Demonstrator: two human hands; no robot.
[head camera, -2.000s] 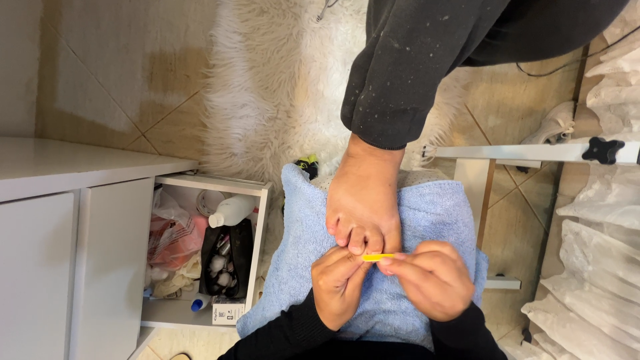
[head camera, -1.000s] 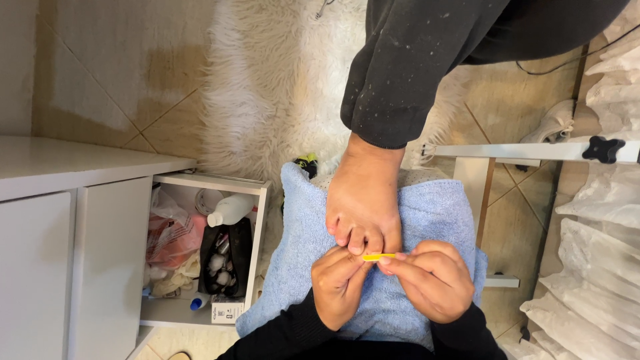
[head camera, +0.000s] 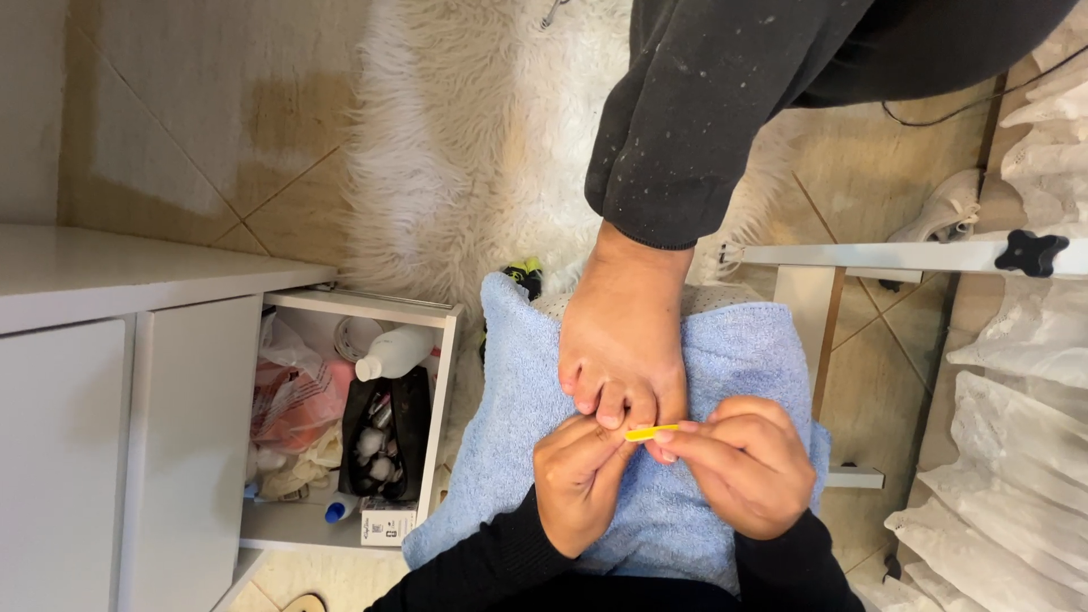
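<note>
Another person's bare foot rests on a light blue towel draped over a padded support, toes pointing toward me. Between the thumb and fingers of my right hand is a small yellow nail file, lying across the toe tips near the big toe. My left hand pinches a toe beside the big toe, its fingertips close to the file's left end. The exact contact of file and nail is hidden by the fingers.
Left, an open drawer of a white cabinet holds a white bottle, a black pouch and plastic bags. A white metal frame with a black knob stands right. A shaggy rug covers the floor ahead.
</note>
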